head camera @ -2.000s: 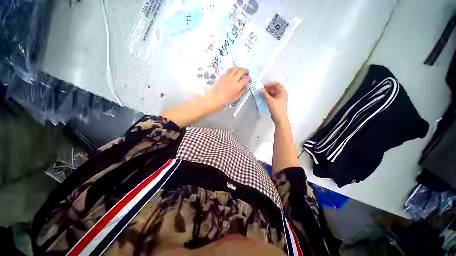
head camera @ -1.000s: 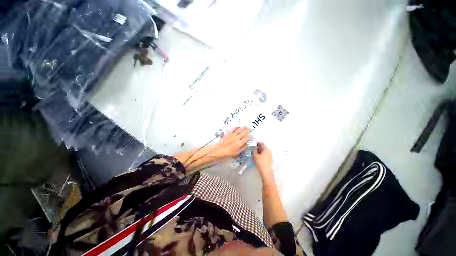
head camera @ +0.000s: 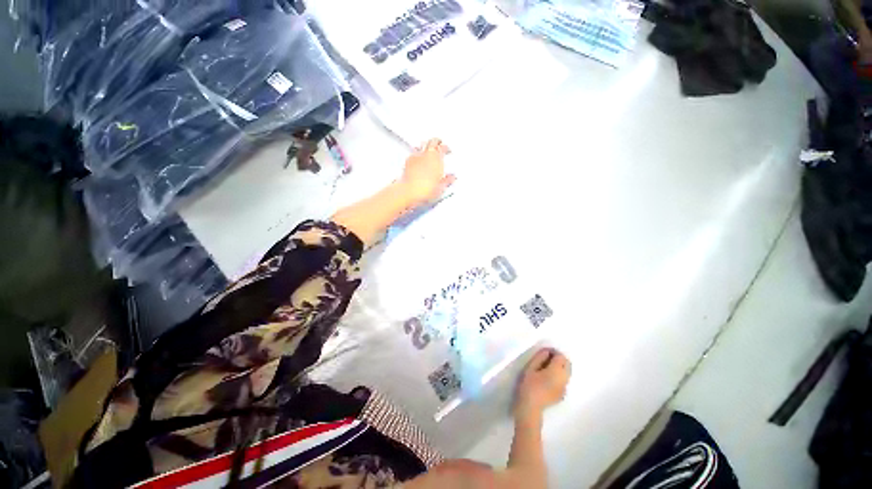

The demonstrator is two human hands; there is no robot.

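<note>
A white printed garment bag (head camera: pixel 478 287) lies flat on the table in front of me, with dark "SHU…" lettering and QR squares. Light blue shows through it. Its white closure strip (head camera: pixel 488 380) runs along the near edge. My right hand (head camera: pixel 543 382) is at the strip's right end, fingers curled with the tips on the bag's edge; the grip is partly hidden. My left hand (head camera: pixel 427 175) reaches forward at the bag's far left side, fingers slightly apart, no object visible in it. A blue patch shows beside its wrist.
Bagged dark garments (head camera: pixel 191 95) are piled at the left, with keys (head camera: pixel 306 151) beside them. Another printed bag (head camera: pixel 421 48) and light blue printed bags (head camera: pixel 583 29) lie at the far side. Dark garments (head camera: pixel 712 48) lie far right. A striped garment (head camera: pixel 679 458) and dark strap (head camera: pixel 813 377) are at the right.
My left hand has left the closure strip and moved forward and left. My right hand has moved to the strip's right end. The view has shifted, showing more of the far side.
</note>
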